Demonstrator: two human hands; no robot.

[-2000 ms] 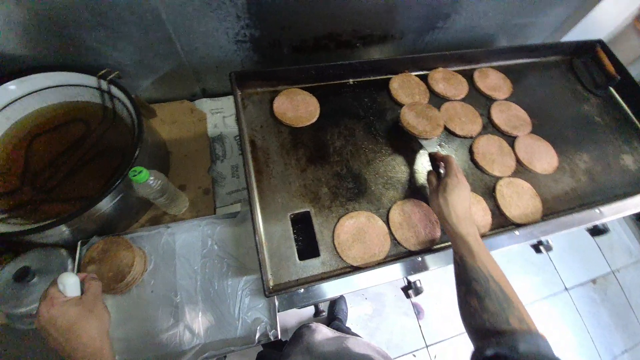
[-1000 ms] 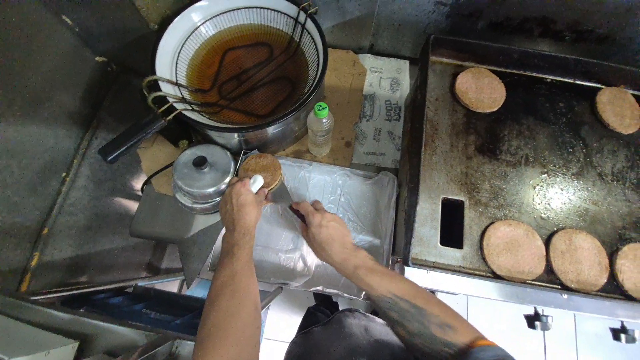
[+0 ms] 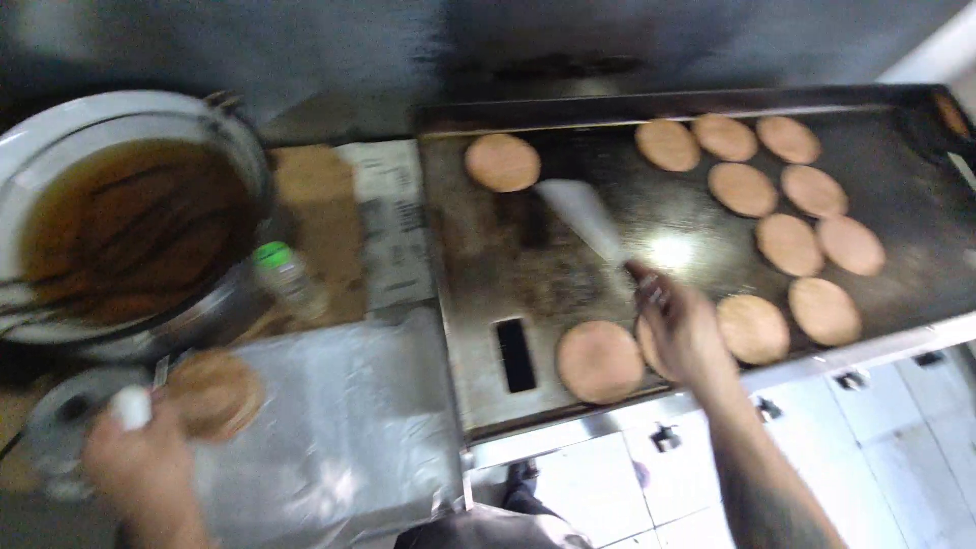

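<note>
My right hand (image 3: 682,328) grips the handle of a metal spatula (image 3: 583,217) over the griddle (image 3: 534,297). The spatula's blade tip is beside a round patty (image 3: 503,162) at the griddle's back left. My left hand (image 3: 141,457) is closed on a white-handled utensil (image 3: 131,406), whose metal part shows only slightly. Touching or close beside that hand is a stack of browned patties (image 3: 213,393) on the plastic-covered tray (image 3: 328,435). Several more round patties (image 3: 743,189) lie on the right half and along the front of the griddle.
A large pot of brown liquid (image 3: 137,221) with wire tools in it stands at the left. A green-capped bottle (image 3: 290,278) is on cardboard (image 3: 316,198) beside printed paper (image 3: 393,221). A metal lid (image 3: 84,412) lies by my left hand; a slot (image 3: 516,354) opens in the griddle.
My right hand has moved from the patty stack back over the griddle with the spatula. The view has swung right. The patty seen on the spatula two seconds ago is gone from that spot.
</note>
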